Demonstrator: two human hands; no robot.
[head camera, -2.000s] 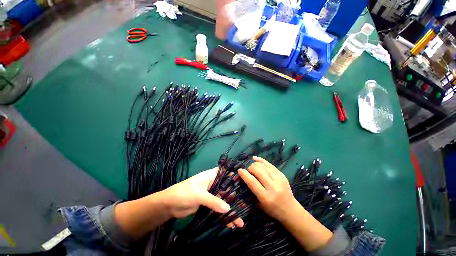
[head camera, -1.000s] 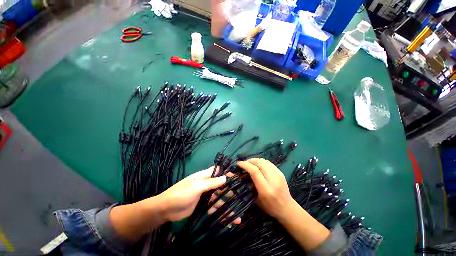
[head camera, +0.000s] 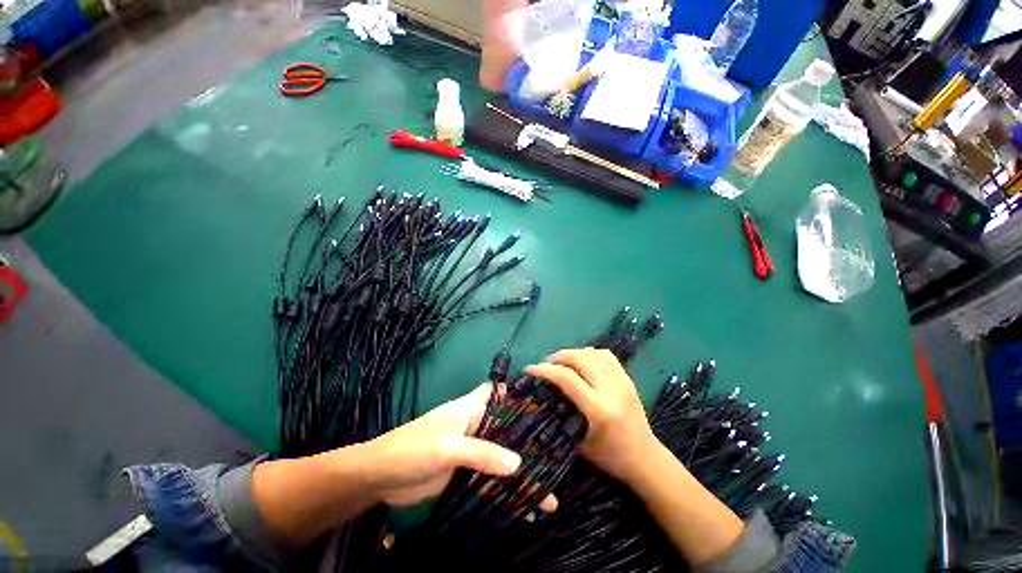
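Note:
My left hand (head camera: 443, 453) is closed around a bunch of black cables (head camera: 527, 442), palm up, with the thumb across the cords. My right hand (head camera: 600, 409) lies over the same bunch from the right, its fingers bent onto the cords near the plug ends. One cable (head camera: 516, 336) stands up out of the left hand with its plug pointing up. The left cable heap (head camera: 370, 325) lies beside my left forearm, plugs fanned away from me. The right cable heap (head camera: 717, 431) lies partly under my right forearm. The undersides of my fingers are partly hidden by cords.
On the green mat (head camera: 179, 269) lie orange-handled scissors (head camera: 303, 80), a red-handled tool (head camera: 426, 144), white strips (head camera: 493, 179), a white bottle (head camera: 448, 112), red cutters (head camera: 755, 244) and a cut plastic bottle (head camera: 834, 246). Blue bins (head camera: 717, 118) and a tall drink bottle (head camera: 773, 129) stand at the back.
The hands stay on the bunch. The plug ends just above the fingers have shifted, leaving one cable standing alone by the left hand. My left thumb has moved slightly down across the cords.

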